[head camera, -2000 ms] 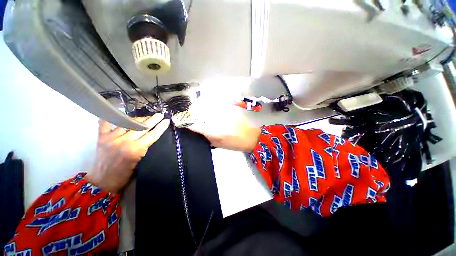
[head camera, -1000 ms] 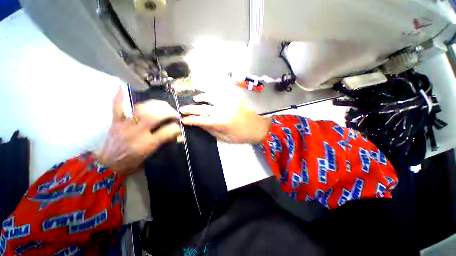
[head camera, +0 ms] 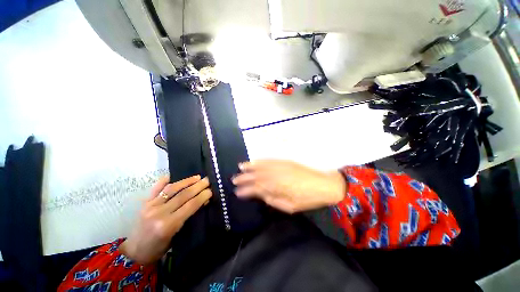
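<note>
A black fabric panel [head camera: 183,131] lies lengthwise from under the presser foot [head camera: 195,85] down towards my dark apron. A zipper [head camera: 212,148] with a shiny silver-white line of teeth runs down its middle. My left hand [head camera: 171,214] lies flat on the panel's left part near the zipper, fingers extended; whether it pinches the fabric cannot be told. My right hand [head camera: 279,185] is slightly blurred at the panel's right edge, fingertips over the fabric, fingers a little apart. The top end of the panel is hidden under the machine head.
The sewing machine [head camera: 353,28] spans the top. Red-and-white snips [head camera: 277,87] lie on its bed beside a small black clip [head camera: 315,84]. A tangled zipper bundle [head camera: 439,122] is at right. A stack of black cut pieces [head camera: 24,194] is at the left table edge.
Both hands have moved down the panel, away from the needle, and the right hand also went outward. More of the panel and zipper near the foot is uncovered. The camera view has shifted.
</note>
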